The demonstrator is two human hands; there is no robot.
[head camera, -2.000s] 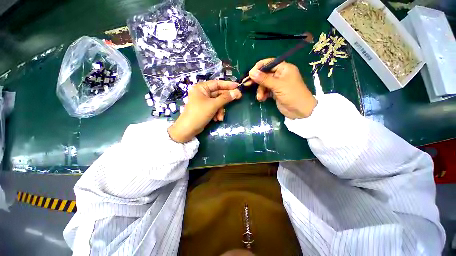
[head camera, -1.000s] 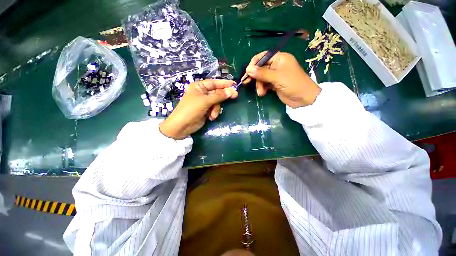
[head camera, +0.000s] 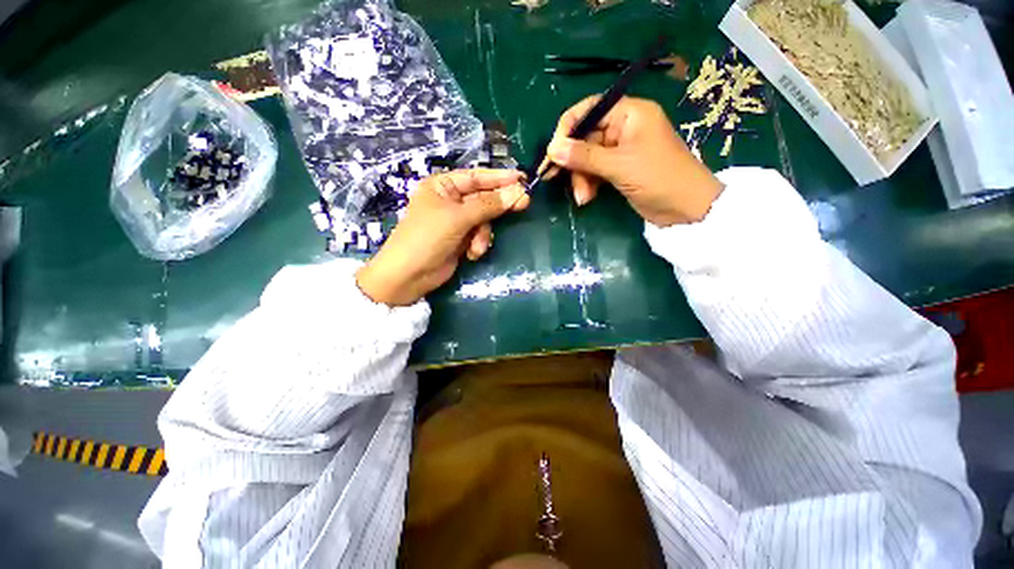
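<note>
My left hand [head camera: 447, 228] pinches a very small dark component [head camera: 523, 180] between thumb and fingertips, mostly hidden by them. My right hand [head camera: 628, 156] holds black tweezers [head camera: 609, 100] like a pen, their tips pointing down-left and meeting the component at my left fingertips. Whether the tips hold a strip is too small to tell. Tan-gold strips [head camera: 728, 98] lie in a loose pile beyond my right hand. A large clear bag of dark and white square parts [head camera: 361, 95] lies beyond my left hand, with parts spilled at its near end.
A rounded clear bag [head camera: 128, 183] with dark parts stands at left. Spare black tweezers [head camera: 584, 66] lie beyond my right hand. At upper right are a white box [head camera: 803, 98] of tan strips and a plain white box or lid [head camera: 978, 106]. The green bench [head camera: 545, 322] ends near my body.
My right hand and the tweezers have shifted slightly and the tweezers' angle has changed a little. My left hand still pinches the component. The whole view has moved slightly.
</note>
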